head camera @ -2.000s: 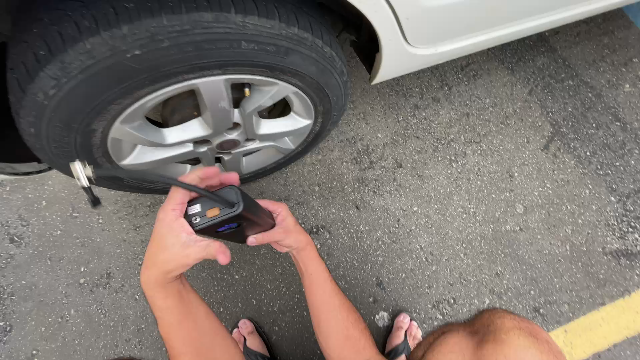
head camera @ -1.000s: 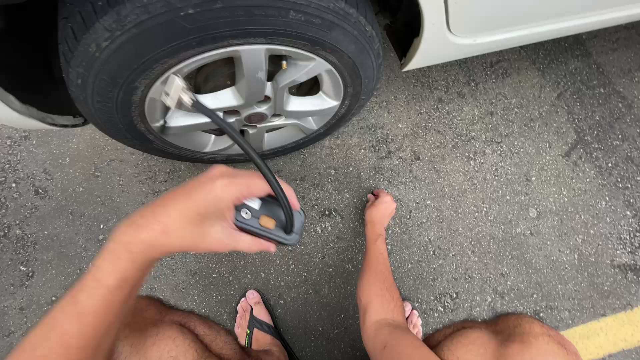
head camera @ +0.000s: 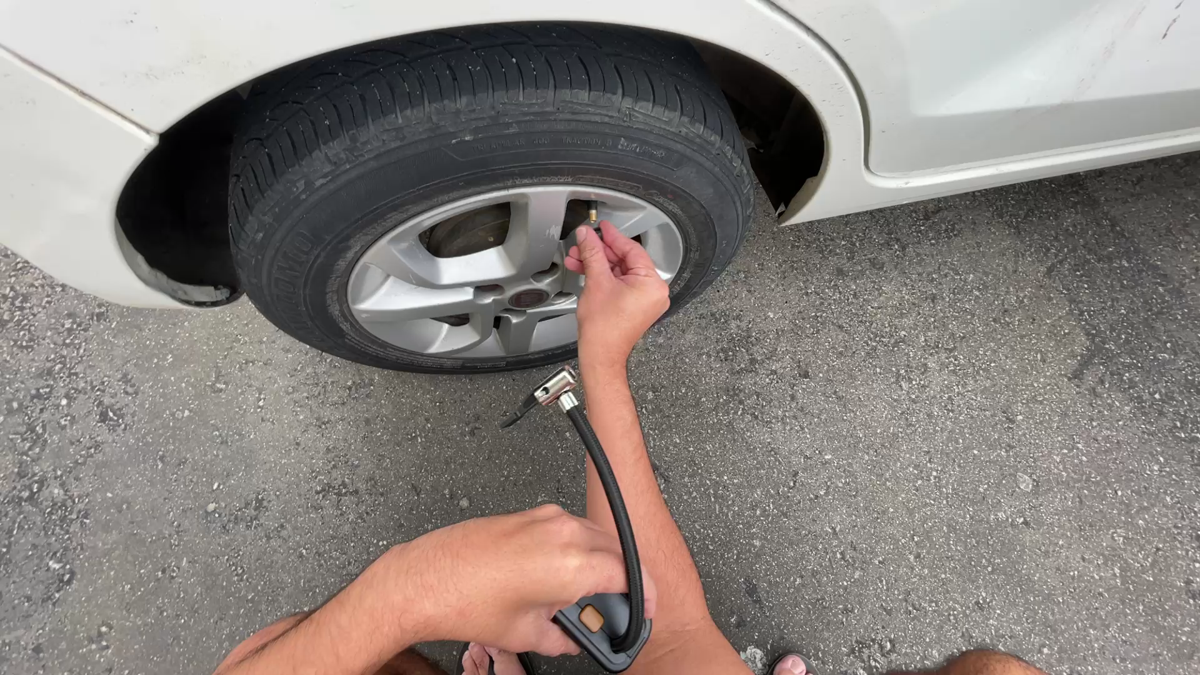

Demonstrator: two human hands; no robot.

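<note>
My left hand (head camera: 553,572) grips a black portable tyre inflator (head camera: 605,623) low in the view. From it a black hose (head camera: 614,497) curves up to a metal valve chuck (head camera: 557,385) with a black lever, hanging free below the wheel. My right hand (head camera: 619,281) is at the alloy wheel (head camera: 450,272), thumb and fingers pinched around a small dark thing, perhaps a valve cap, just below the brass-coloured tip of the valve stem (head camera: 593,214). Fingertips hide most of that small thing, and whether it touches the stem cannot be told.
The black tyre (head camera: 487,122) sits under the wheel arch of a white car (head camera: 984,84). Grey asphalt (head camera: 891,422) lies around it. My sandalled feet (head camera: 492,659) and knees show at the bottom edge.
My right hand has moved from low over the asphalt up to the valve stem. Earlier it shared hold of the inflator, which my left hand now holds alone, lower down. The wheel fills more of the view.
</note>
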